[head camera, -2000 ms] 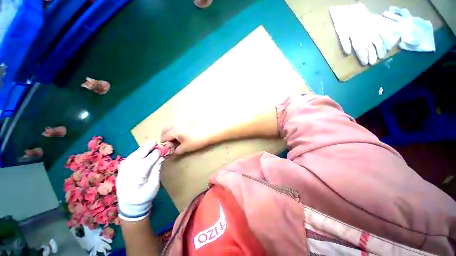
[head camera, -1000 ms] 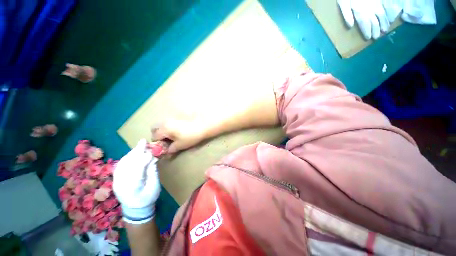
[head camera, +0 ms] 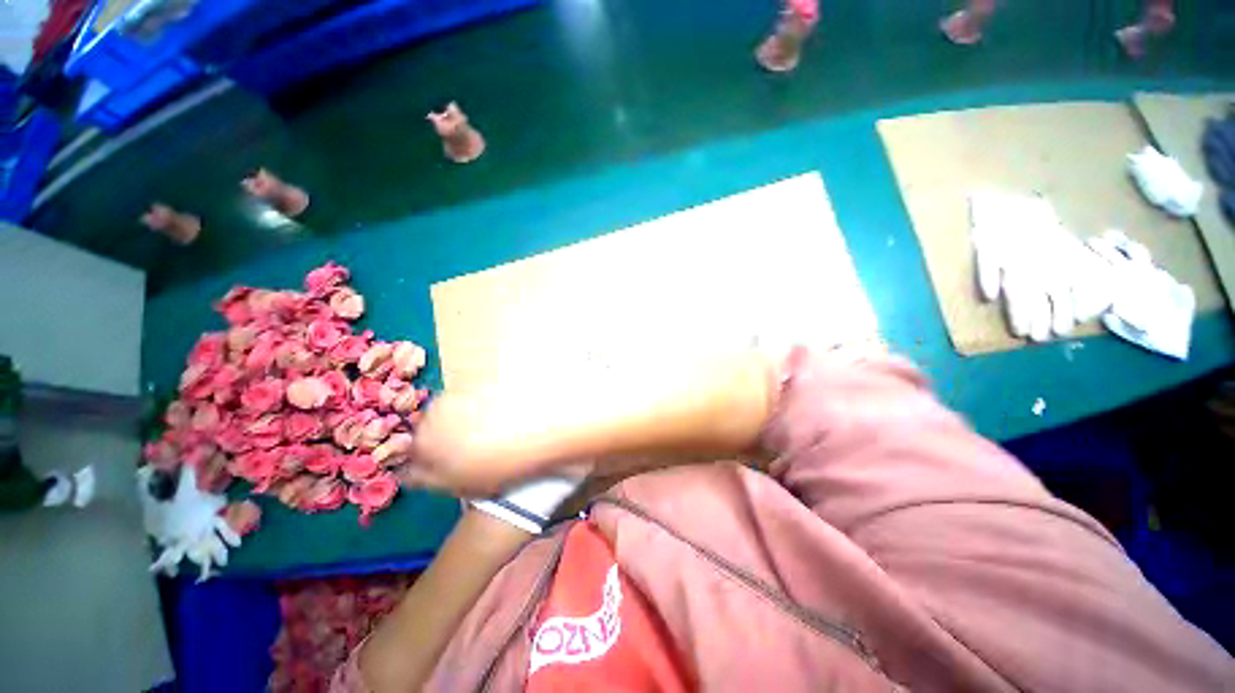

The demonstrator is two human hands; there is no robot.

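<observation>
My right hand [head camera: 463, 440], bare and blurred, is at the right edge of the heap of red-pink rose-like top pieces [head camera: 309, 393]; its fingers do not show clearly. My left hand [head camera: 542, 496] wears a white knit glove with a dark cuff stripe. It is mostly hidden under my right wrist and forearm, so its fingers and anything in them are out of sight. The cardboard work mat [head camera: 650, 278] lies beyond my right forearm. Flesh-coloured body parts [head camera: 457, 133] stand or lie apart on the dark green conveyor belt [head camera: 610, 102].
An assembled piece with a red top [head camera: 782, 43] is at the belt's far side. Spare white gloves [head camera: 1036, 268] lie on the neighbouring cardboard [head camera: 935, 169]; another spare glove [head camera: 187, 521] lies beside the heap. A blue bin [head camera: 224, 630] holds red-pink pieces below the bench. Blue trays [head camera: 325, 52] stand opposite.
The view has swung, showing more belt to the right. My hands were together around a small red-topped piece; now my right hand is beside the heap and my left is under my right forearm.
</observation>
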